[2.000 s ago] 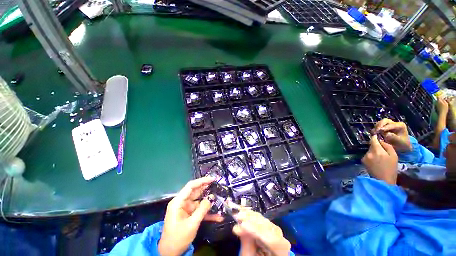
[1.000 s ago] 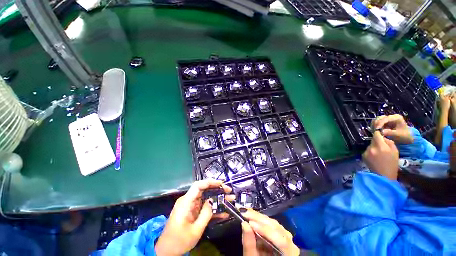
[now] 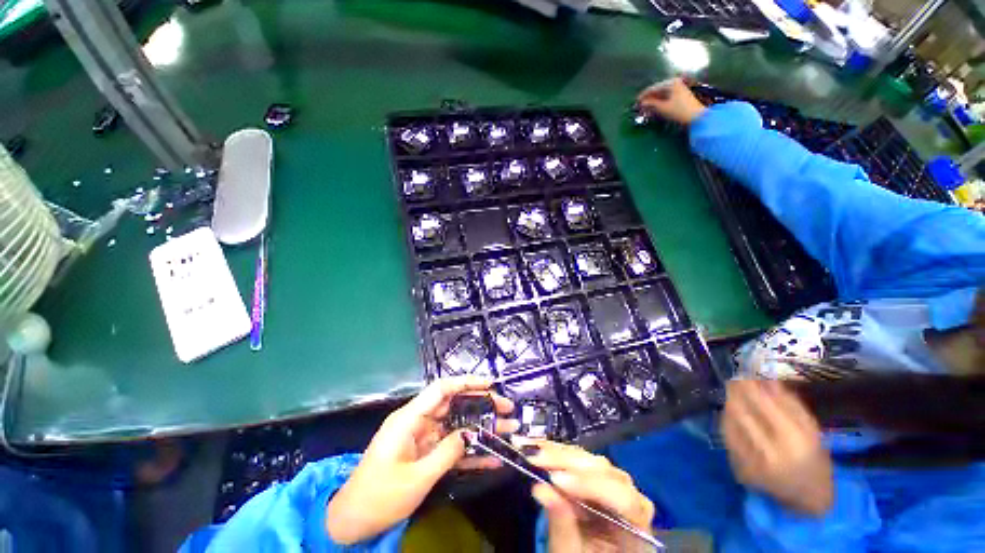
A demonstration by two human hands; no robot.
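Observation:
My left hand (image 3: 405, 459) holds a watch module (image 3: 471, 414), a small black piece with paler parts inside, over the near edge of the black blister tray (image 3: 483, 229). My right hand (image 3: 583, 491) holds thin metal tweezers (image 3: 567, 497) like a pen. The tweezer tip is at the lower edge of the module; whether it touches an inner part is too small to tell. The tray has a grid of square pockets, most holding modules and several bare. My fingers cover part of the held module.
At left lie a grey oval case (image 3: 243, 186), a white device (image 3: 199, 294), a purple strip (image 3: 258, 290), a fan (image 3: 27, 238) and a metal post (image 3: 124, 81). Small dark pieces lie on the mat. At right, a blue-sleeved person reaches across another tray (image 3: 772, 265).
The neighbour's arm has reached out to the far end of their tray. The tweezers now lie flatter at the module. The bench items have shifted slightly up in view.

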